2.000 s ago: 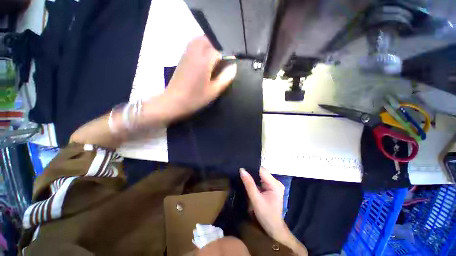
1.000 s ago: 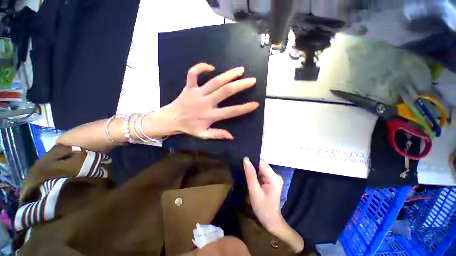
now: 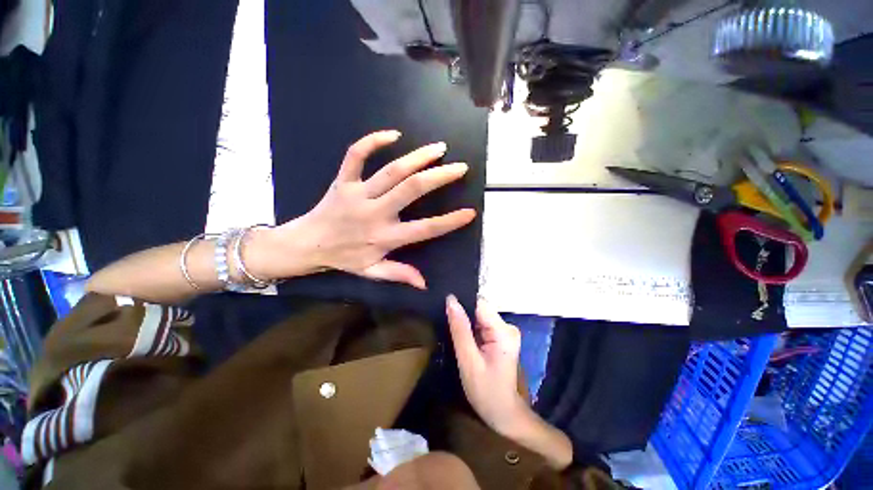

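A dark fabric panel [image 3: 316,105] lies on the white table, its right edge running under the sewing machine head [image 3: 488,48]. My left hand [image 3: 383,215] rests palm down on the panel with fingers spread, bracelets on its wrist. My right hand [image 3: 490,354] is at the panel's lower right edge, near the table's front, with the edge between thumb and fingers; the fingers' undersides are hidden. The presser foot and needle [image 3: 503,91] are at the panel's right edge, partly hidden by the head.
Red-handled scissors [image 3: 761,247] and yellow-handled snips [image 3: 785,196] lie right of the needle, over a dark scrap [image 3: 713,278]. More dark cloth [image 3: 124,124] lies left. A blue basket [image 3: 718,412] stands below right. A dark object [image 3: 864,287] is at the far right.
The panel has moved up and away from me and now reaches past the picture's top. My left hand went from a blurred bent pose at its top to lying flat with fingers spread.
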